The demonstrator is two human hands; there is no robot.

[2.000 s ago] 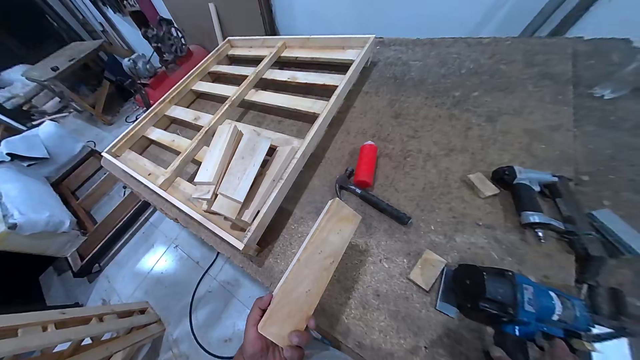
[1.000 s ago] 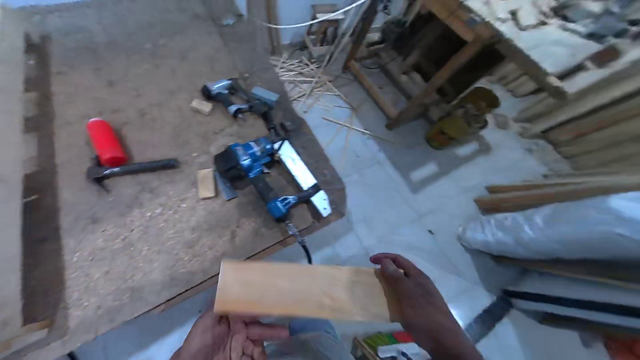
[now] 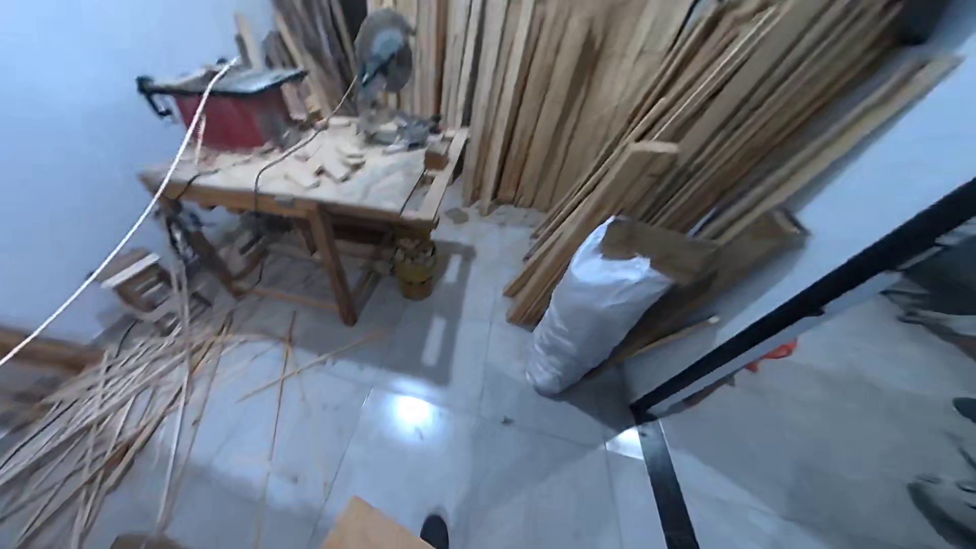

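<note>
Neither of my hands shows in the head view. The end of a light wooden board (image 3: pixel 374 528) juts in at the bottom edge, and what holds it is out of frame. Just right of it the dark tip of a shoe (image 3: pixel 435 531) rests on the tiled floor (image 3: pixel 457 465). Farther off, a wooden workbench (image 3: pixel 305 200) bears a miter saw (image 3: pixel 383 69), a red box-shaped machine (image 3: pixel 229 107) and offcuts strewn in sawdust.
Thin wood strips (image 3: pixel 145 404) lie heaped on the floor at left. Tall planks (image 3: pixel 534 99) lean on the back wall. A white wrapped sack (image 3: pixel 598 305) stands before more boards, beside a black door frame (image 3: pixel 808 305). A yellowish bucket (image 3: pixel 414 267) stands by the bench.
The view has swung right, away from the bench with the nailers, the hammer and the red bottle. Both hands, which were on the board one second ago, have left the view.
</note>
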